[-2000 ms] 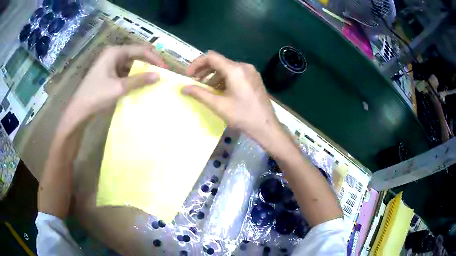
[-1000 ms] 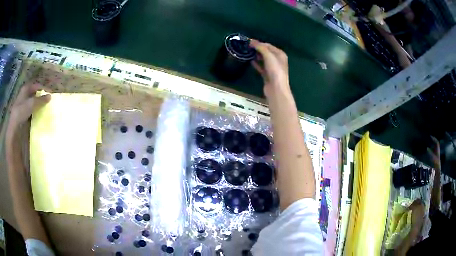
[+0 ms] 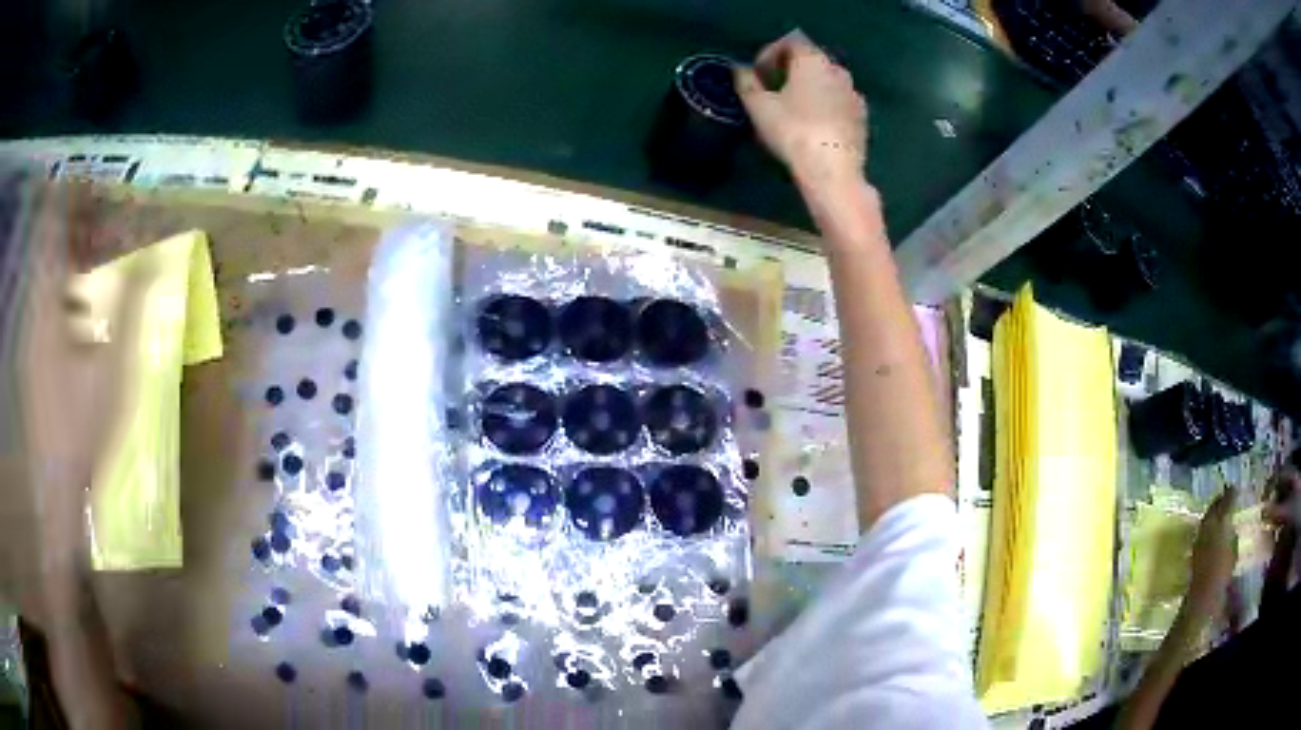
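Note:
My right hand [image 3: 806, 103] is at the rim of a black cylindrical housing [image 3: 702, 121] standing on the green belt; its fingertips are by the top end, and whether they grip it is unclear. My left hand [image 3: 107, 307], blurred at the left edge, holds yellow backing paper [image 3: 143, 428], partly folded. Black round pads [image 3: 601, 418] lie in rows on clear, wrinkled film [image 3: 628, 559] with strong glare. A long whitish film roll or folded edge [image 3: 405, 428] lies left of them. Small black punched-out dots [image 3: 341, 635] are scattered around.
More black housings stand on the belt [image 3: 500, 86], one at the upper left [image 3: 328, 57]. A pale metal post [image 3: 1084, 136] slants across the upper right. A yellow sheet stack [image 3: 1049, 499] lies at right. Another person's arm [image 3: 1191, 606] is at the far right.
Two seconds ago both hands held the yellow paper; my right hand then went to a housing and remains beside it. My left hand has kept the paper, now more folded. The view has shifted.

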